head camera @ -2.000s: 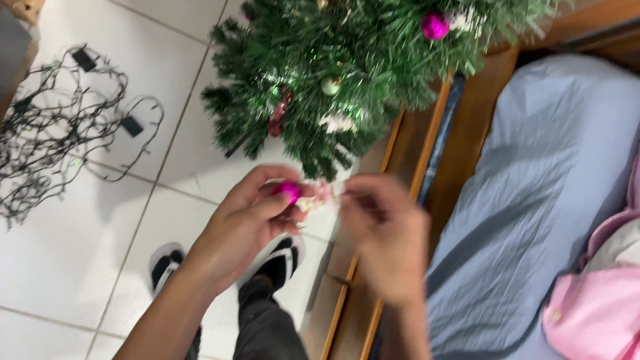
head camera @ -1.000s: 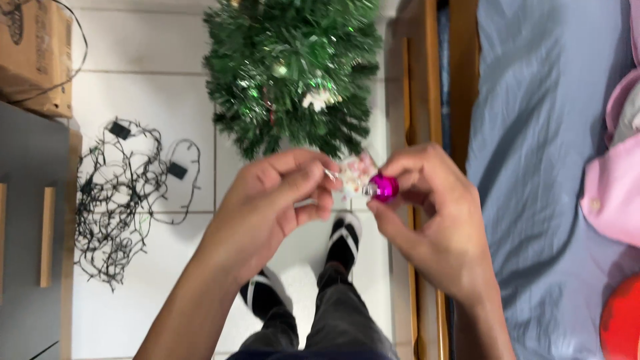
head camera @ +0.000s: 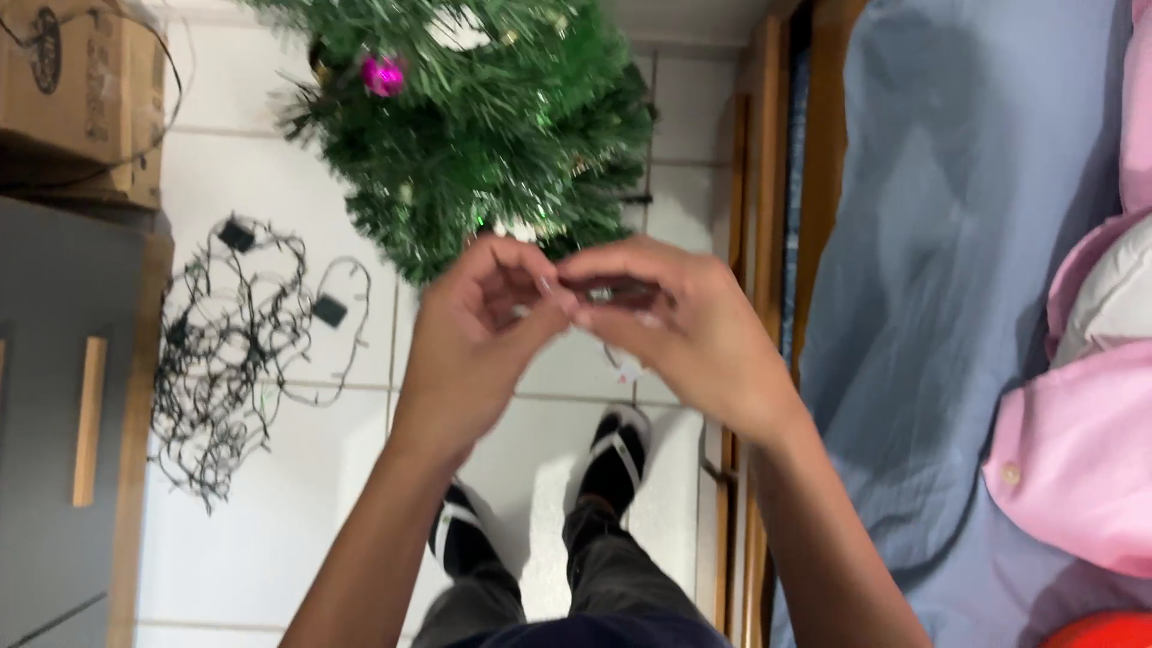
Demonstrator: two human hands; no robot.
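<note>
My left hand [head camera: 486, 333] and my right hand [head camera: 684, 324] meet at the fingertips just in front of an artificial Christmas tree [head camera: 477, 135]. Between the fingers is something small and silvery, mostly hidden and blurred. A small white piece with a pinkish spot [head camera: 627, 369] shows below my right fingers; whether it hangs from them cannot be told. On the tree are a shiny magenta bauble [head camera: 383, 76] at the upper left and white ornaments, one of them [head camera: 517, 230] just behind my hands.
A tangle of dark string lights [head camera: 234, 351] lies on the white tile floor at left. Beside it stand a cardboard box [head camera: 81, 99] and a grey cabinet [head camera: 45, 387] with a wooden handle. At right, a wooden bed frame [head camera: 765, 207] borders a blue-grey sheet [head camera: 909, 270] with pink fabric [head camera: 1080, 459].
The magenta bauble seen in my left fingers, then in my right, no longer shows between them. My hands have come together at the fingertips.
</note>
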